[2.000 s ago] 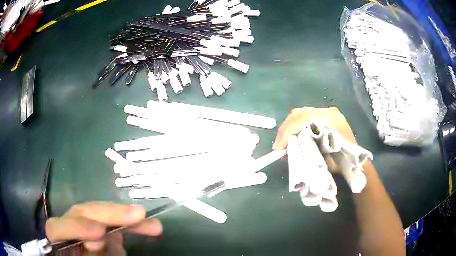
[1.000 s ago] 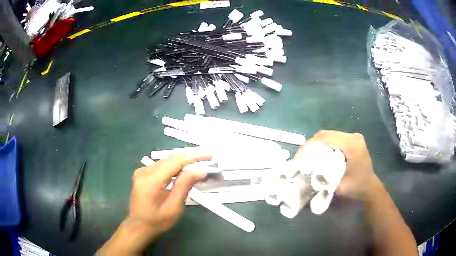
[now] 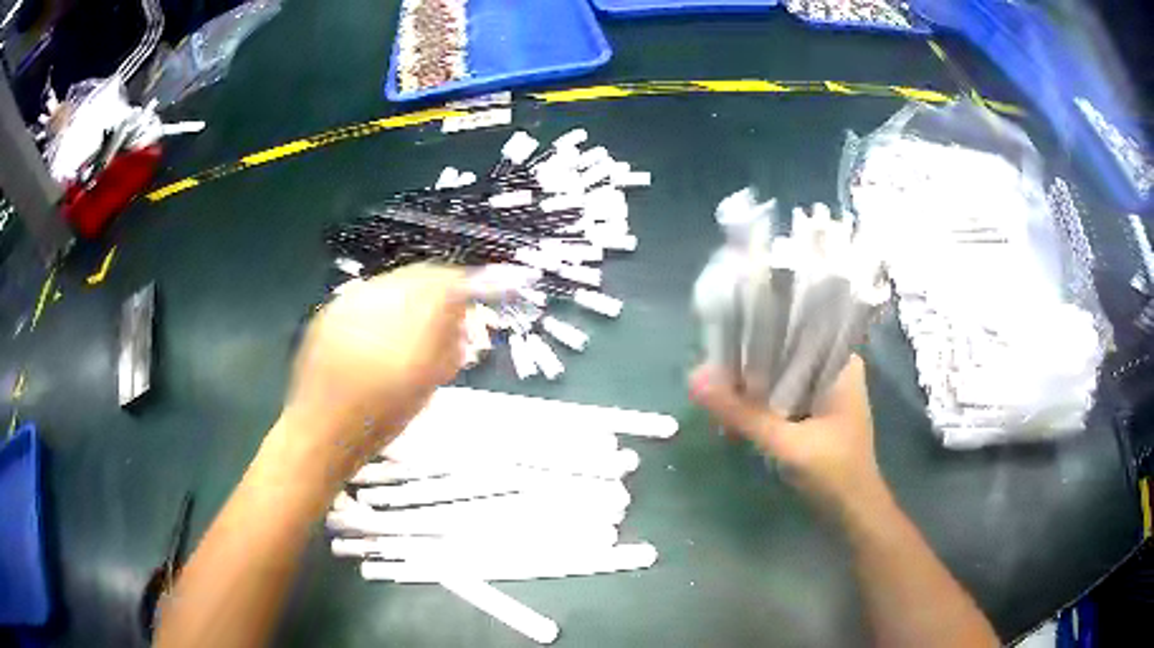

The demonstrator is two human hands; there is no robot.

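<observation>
My right hand (image 3: pixel 810 424) holds a fanned bunch of white plastic tubes (image 3: pixel 791 298) upright, open ends up, between the pile and the bag. My left hand (image 3: pixel 386 336) is blurred and lies over the near left part of the pile of dark inner assemblies (image 3: pixel 430 228). Their white end pieces (image 3: pixel 599 301) point mostly right and toward me. Whether my left fingers grip one is hidden. A row of white tubes (image 3: pixel 506 487) lies on the mat below my left hand, glaring into one white patch.
A clear bag packed with white parts (image 3: pixel 987 291) lies at right. A grey metal bar (image 3: pixel 137 344), a red container (image 3: pixel 111 190) and a blue tray (image 3: pixel 19 525) are at left. Pliers (image 3: pixel 171 557) are partly behind my left forearm. Another blue tray (image 3: pixel 532 44) is at the far edge.
My left hand has moved from the tube row up to the dark pile. My right hand has turned the tube bunch upright and away from the row. The view has shifted, showing the far blue trays.
</observation>
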